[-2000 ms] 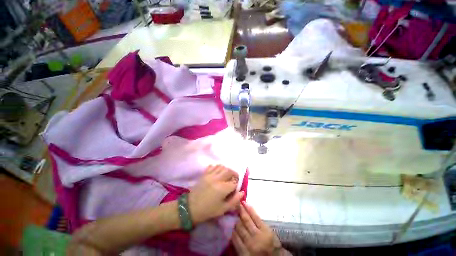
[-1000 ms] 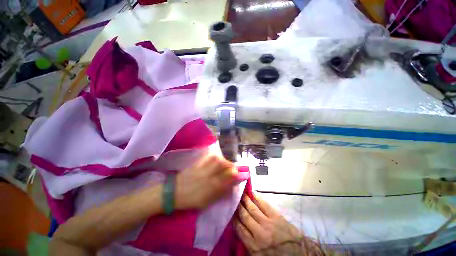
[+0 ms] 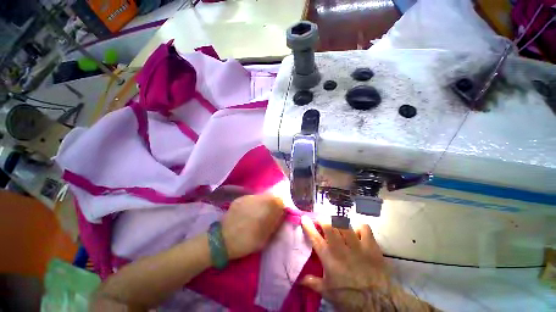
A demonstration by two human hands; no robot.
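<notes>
A garment, pale lilac-pink with magenta strips along its seams, lies bunched left of a white sewing machine head. My left hand, with a band at the wrist, is closed on a narrow magenta edge left of the needle area. My right hand lies with its fingers spread and fingertips under the machine head, at the right end of that edge. The needle and presser foot are hidden behind the machine head and the lamp glare.
A grey upright post and a shiny metal guard are on the head's left end. A cream table panel is behind, an orange box at upper left, green cloth at lower left.
My right hand has moved up and right to the machine head, its fingers spreading. My left hand has turned into a fist around the edge. The view has come closer to the machine.
</notes>
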